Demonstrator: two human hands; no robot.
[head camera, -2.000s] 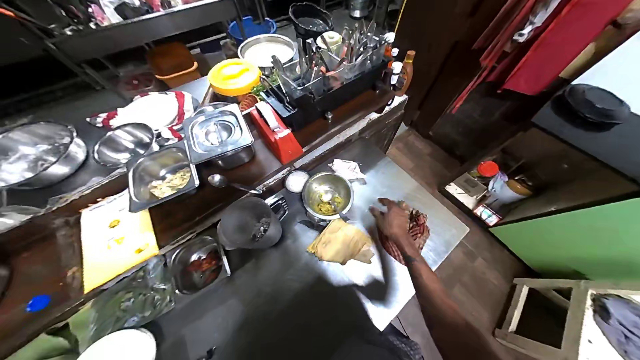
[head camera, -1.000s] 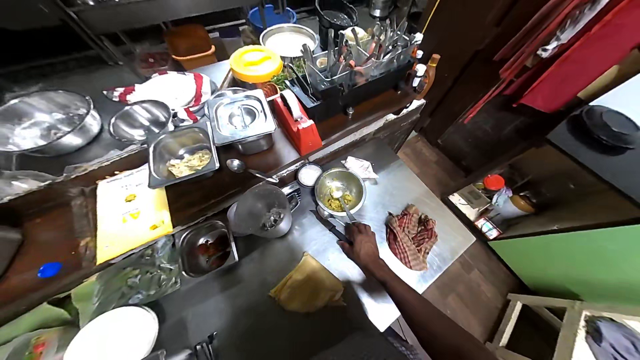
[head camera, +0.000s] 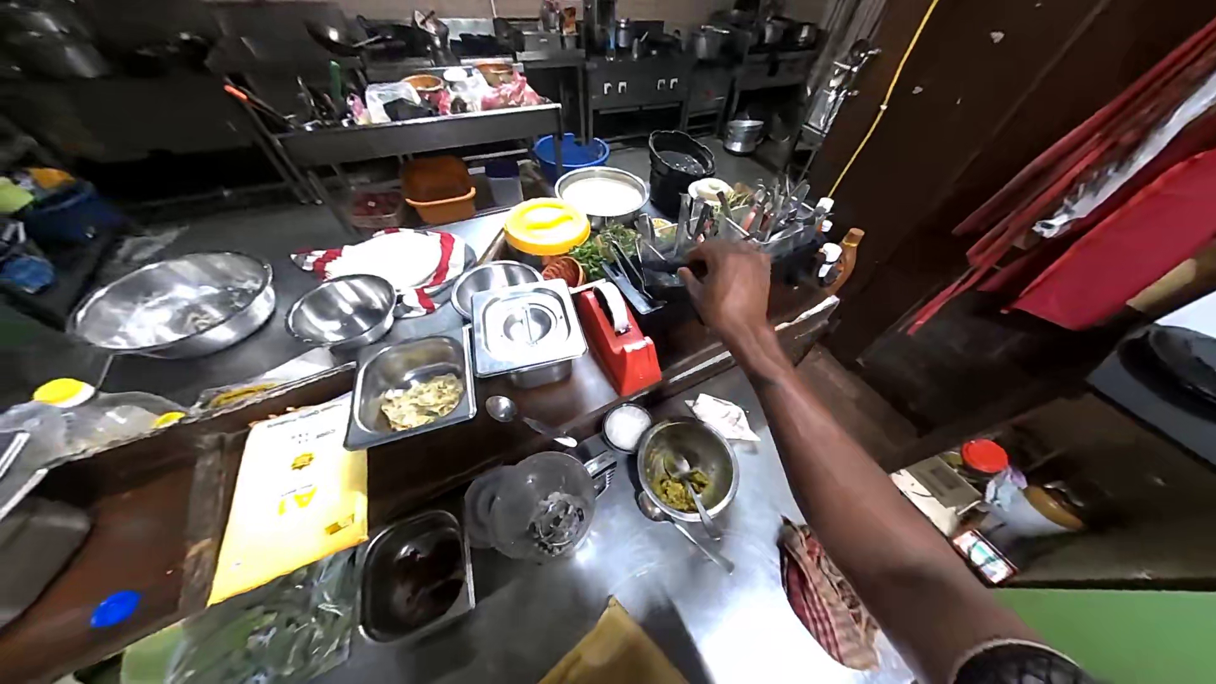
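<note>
My right hand (head camera: 730, 285) reaches over the black rack of utensils (head camera: 760, 223); its fingertips are beside the utensils and whether they grip one is hard to see. Below my forearm stands a steel bowl (head camera: 719, 454) with a yellow-green paste and a spoon in it. A second spoon (head camera: 701, 543) lies on the steel counter against the bowl. Left of the bowl are a small cup of white grains (head camera: 627, 427) and a clear jug (head camera: 570, 475). A folded tan sheet (head camera: 613, 651) lies at the bottom edge, and a checked cloth (head camera: 826, 608) lies under my forearm. My left hand is out of view.
A red tape dispenser (head camera: 622, 351), a lidded steel container (head camera: 527, 328) and a steel pan of pale food (head camera: 418, 394) line the raised ledge. A dark steel pan (head camera: 416, 575) sits left of the jug. Bottles (head camera: 841, 256) stand at the rack's right end.
My right hand went from the checked cloth to beside the steel bowl, then forward to the utensil rack. The view has tilted up towards the back of the kitchen.
</note>
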